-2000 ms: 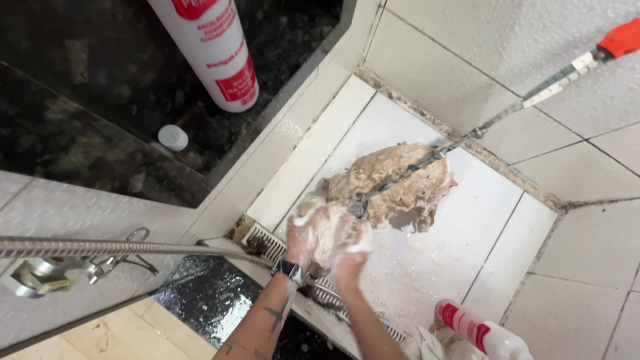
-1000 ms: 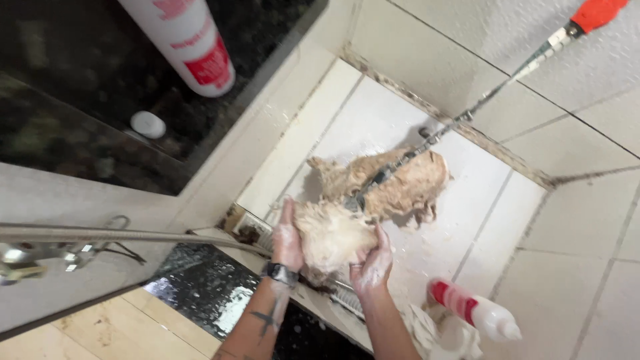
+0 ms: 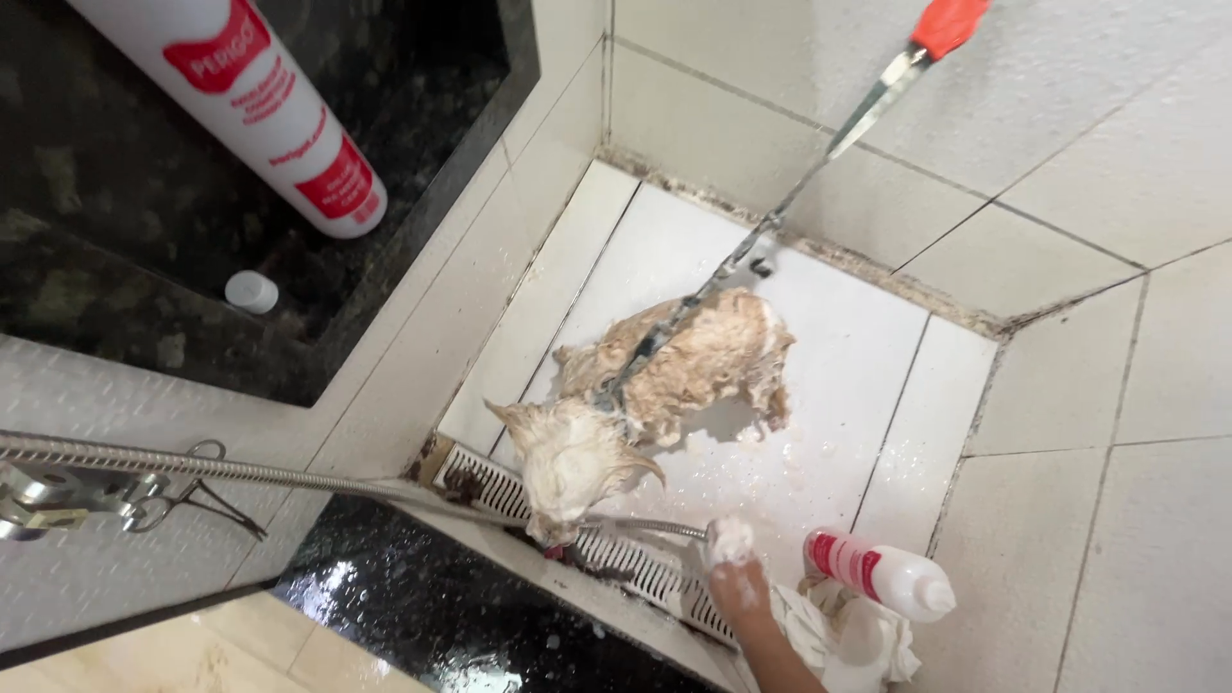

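A wet, lathered dog [image 3: 712, 366] with light tan fur stands on the white tiled floor, its pale foamy head [image 3: 568, 462] lowered over the slotted drain grate [image 3: 626, 563]. From its neck a wet strap leash [image 3: 746, 250] runs taut up to an orange-red piece [image 3: 948, 27] at the top right. My right hand [image 3: 733, 558], coated in foam, is closed at the end of the flexible metal shower hose [image 3: 659, 526], to the right of the dog's head. What lies inside the fist is hidden. My left hand is out of view.
A large white and red bottle [image 3: 279, 115] and a white cap [image 3: 252, 292] are on the dark stone surface at upper left. Another bottle [image 3: 881, 573] lies by a wet white cloth [image 3: 866, 640]. Metal forceps [image 3: 197, 496] hang at left. Tiled walls [image 3: 1049, 366] enclose the floor.
Both hands were around the dog's foamy head earlier. Now they have let go; the right is at the hose and the left has left the view. The dog's face and ears are uncovered.
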